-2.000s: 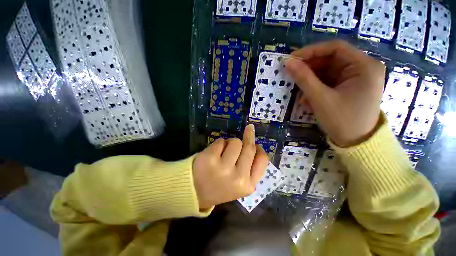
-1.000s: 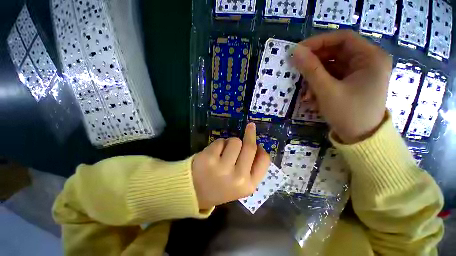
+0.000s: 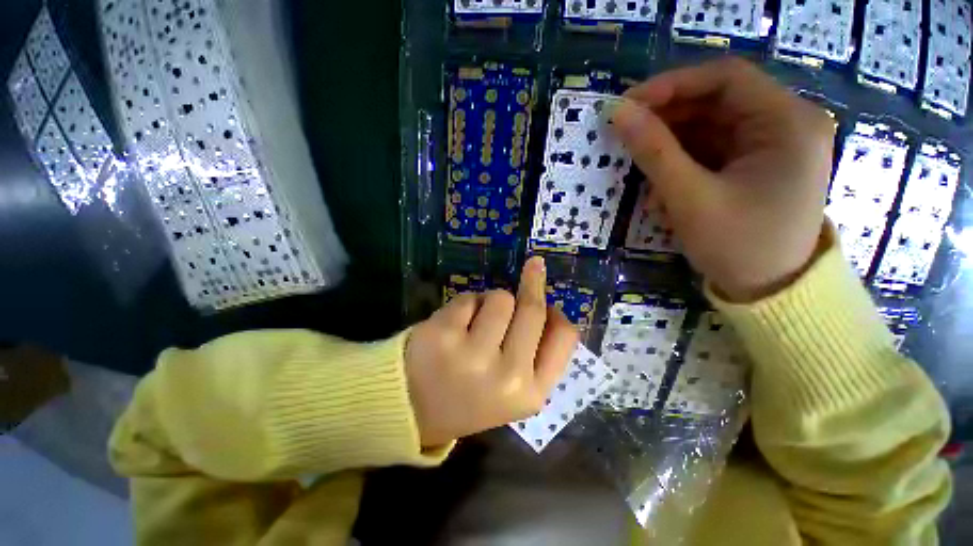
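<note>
My right hand [image 3: 742, 176] pinches the upper right corner of a white die-cut sticker [image 3: 581, 171], which lies over a circuit board in the blister tray [image 3: 424, 171]. Gold tabs show above and below the sticker. My left hand [image 3: 485, 368] points its index finger at the board's lower edge, its other fingers curled on a clear release liner [image 3: 672, 469]. A white piece [image 3: 557, 411] on the liner sticks out below that hand. A bare blue board [image 3: 488, 160] lies in the pocket to the left. The pinched corner is partly hidden by my fingertips.
A thick stack of sticker sheets [image 3: 213, 160] lies at left, with a smaller loose sheet [image 3: 64, 117] beyond it. Other pockets hold white-covered boards [image 3: 864, 192]. Two blue boards below are partly hidden by my left hand. Bright glare lies at the right.
The sticker tilted up and right over the board, then came back down, now nearly aligned with it. My right hand followed it. The left hand has barely moved.
</note>
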